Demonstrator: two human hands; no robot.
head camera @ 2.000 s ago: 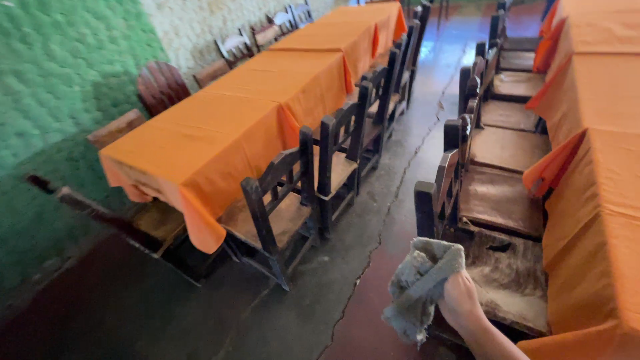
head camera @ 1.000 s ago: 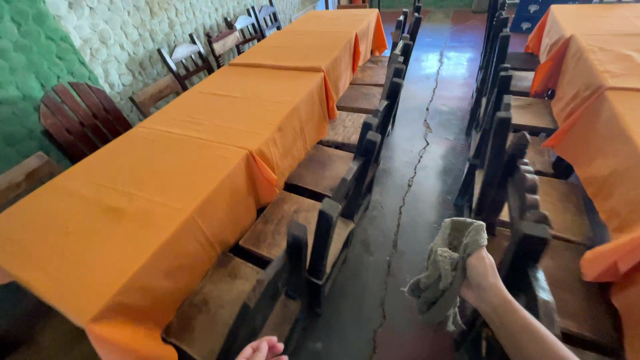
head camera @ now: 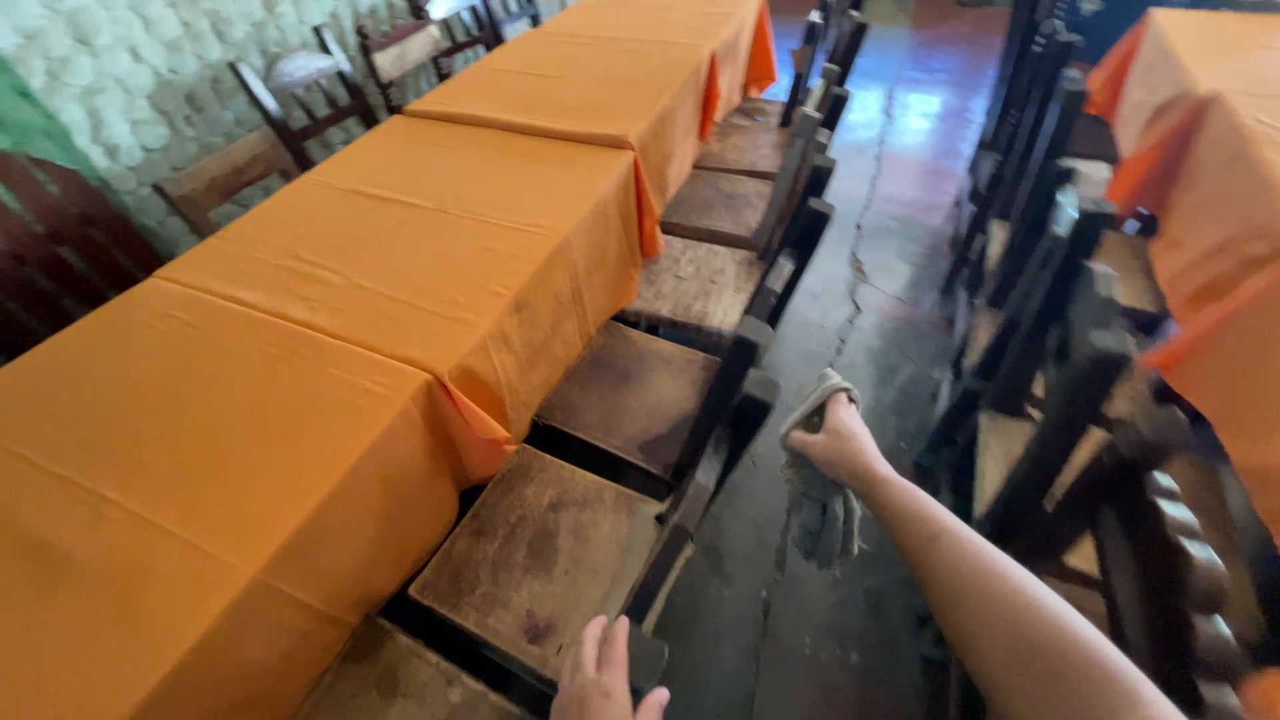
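Observation:
A grey-green cloth point(head camera: 822, 510) hangs bunched from my right hand point(head camera: 840, 440), over the aisle floor between the two rows of chairs. At the bottom edge, my left hand point(head camera: 605, 675) is beside the dark top of a wooden chair's backrest point(head camera: 648, 660), its fingers slightly apart; whether it touches the wood I cannot tell. Just beyond that hand lies a worn brown wooden chair seat point(head camera: 540, 550) with dark stains. The long table under an orange tablecloth point(head camera: 400, 250) stands to the left of these chairs.
Dark wooden chairs point(head camera: 1060, 400) line the right side of the aisle, beside another orange-covered table point(head camera: 1220, 150). The cracked, glossy floor point(head camera: 880, 250) runs between the rows. More chairs point(head camera: 300, 80) stand by the textured wall at the far left.
The view has moved along the aisle and toward the left table. My left hand, absent two seconds ago, now shows near a chair back. My right hand with the cloth has moved from the right chairs to over the aisle.

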